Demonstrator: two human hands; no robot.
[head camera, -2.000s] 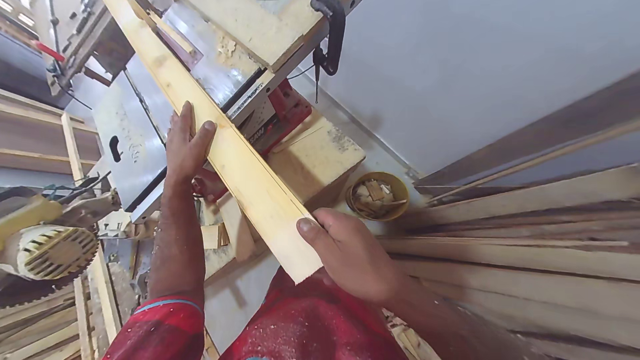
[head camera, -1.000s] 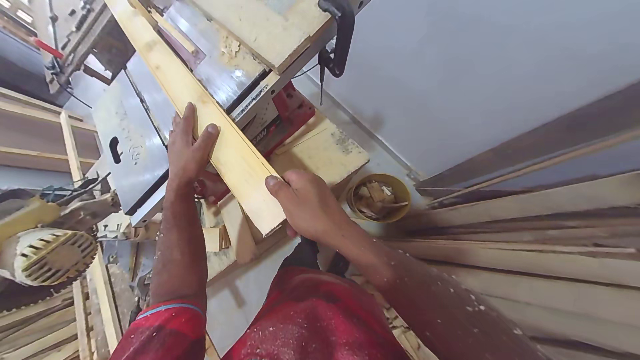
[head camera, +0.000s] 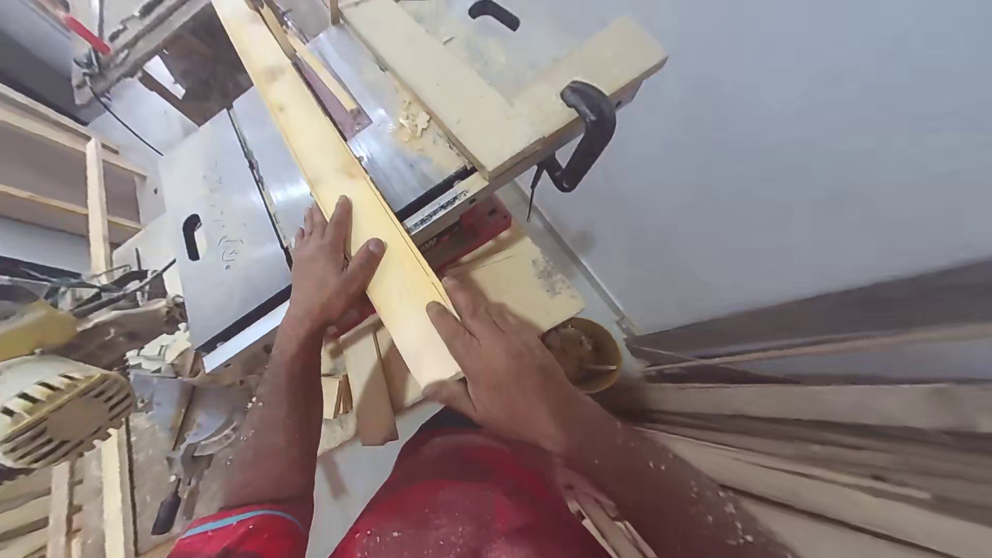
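Note:
A long wooden board (head camera: 341, 178) lies across the metal top of a table saw (head camera: 225, 201), its near end sticking out over the table's edge toward me. My left hand (head camera: 329, 267) rests at the board's left edge, thumb on the upper face and fingers spread along the side. My right hand (head camera: 496, 356) is at the near end, its fingers on the right edge and its thumb by the end corner. To the right of the board runs a wooden fence (head camera: 457, 101), held by a black clamp (head camera: 593, 136). Whether a blade stands under or beside the board is hidden.
A power saw with a vented housing (head camera: 66, 411) stands at lower left. Below the saw table are wood offcuts (head camera: 368, 387) and a yellowish bucket (head camera: 585, 356) with scraps. Long boards (head camera: 821, 465) are stacked at lower right, beside the wall.
My right hand has shifted from gripping the near end, thumb on top, to lying against its right edge and end corner. The board's near end showed farther toward me two seconds ago.

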